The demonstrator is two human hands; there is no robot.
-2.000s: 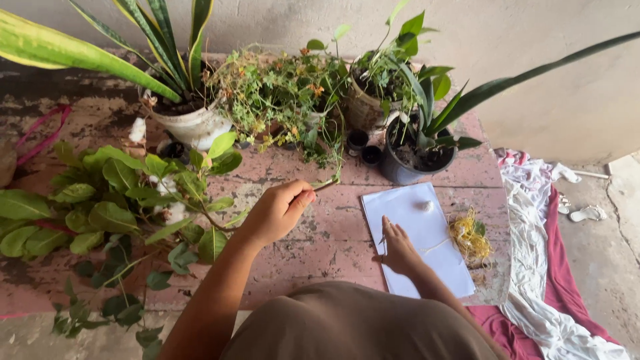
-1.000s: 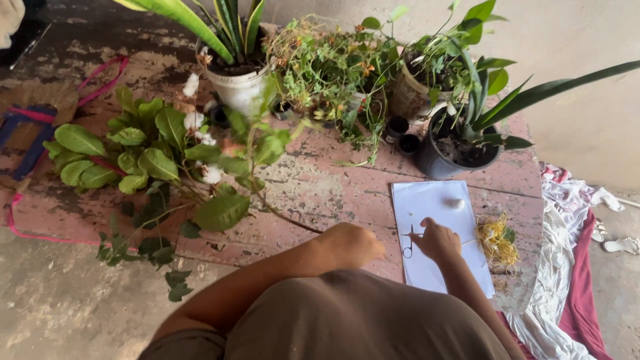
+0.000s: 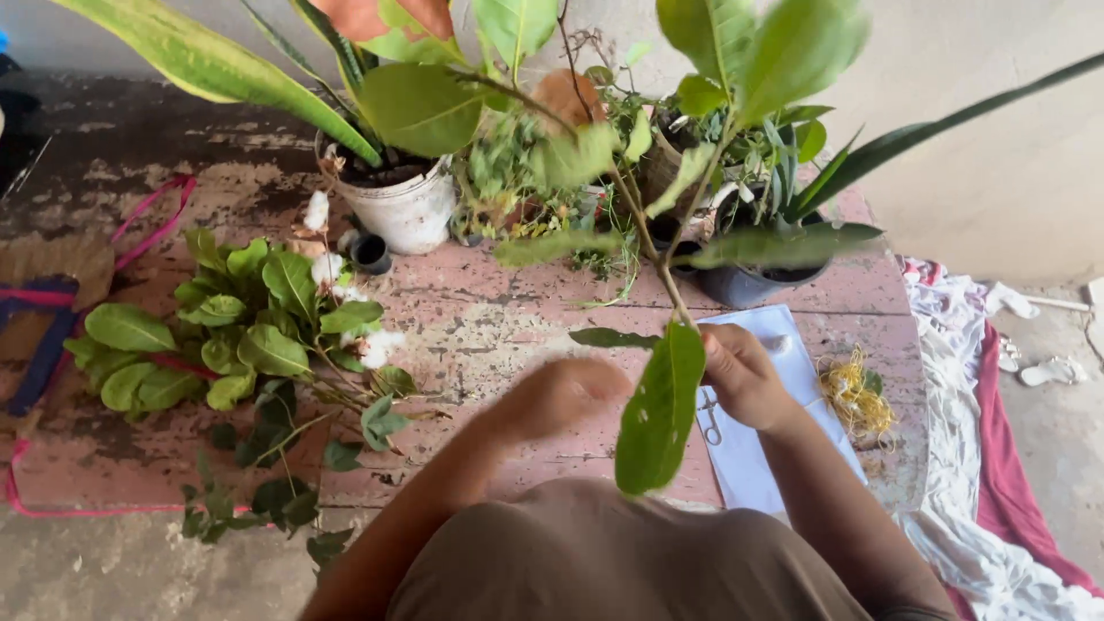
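A leafy branch (image 3: pixel 642 216) stands upright over the table, its stem held near the lower end by my right hand (image 3: pixel 746 375). One long green leaf (image 3: pixel 662 410) hangs down beside that hand. Close to its left is my left hand (image 3: pixel 573 397), blurred, so its fingers and whether it holds anything cannot be made out. White paper (image 3: pixel 750 470) lies partly under my right hand, with scissors (image 3: pixel 711 423) on it, their blades partly hidden. A small white object (image 3: pixel 779 345) rests near the top of the paper.
Cut leafy branches (image 3: pixel 250 332) and cotton bolls (image 3: pixel 375 348) lie at the left of the worn pink wooden table (image 3: pixel 483 345). Potted plants, including a white pot (image 3: pixel 405 211) and a dark pot (image 3: pixel 750 280), line the back. Yellow string (image 3: pixel 858 397) lies right; cloths (image 3: pixel 949 414) hang past the edge.
The leafy branch was by my left hand one second ago; now my right hand holds it upright. My right hand has left the scissors on the paper.
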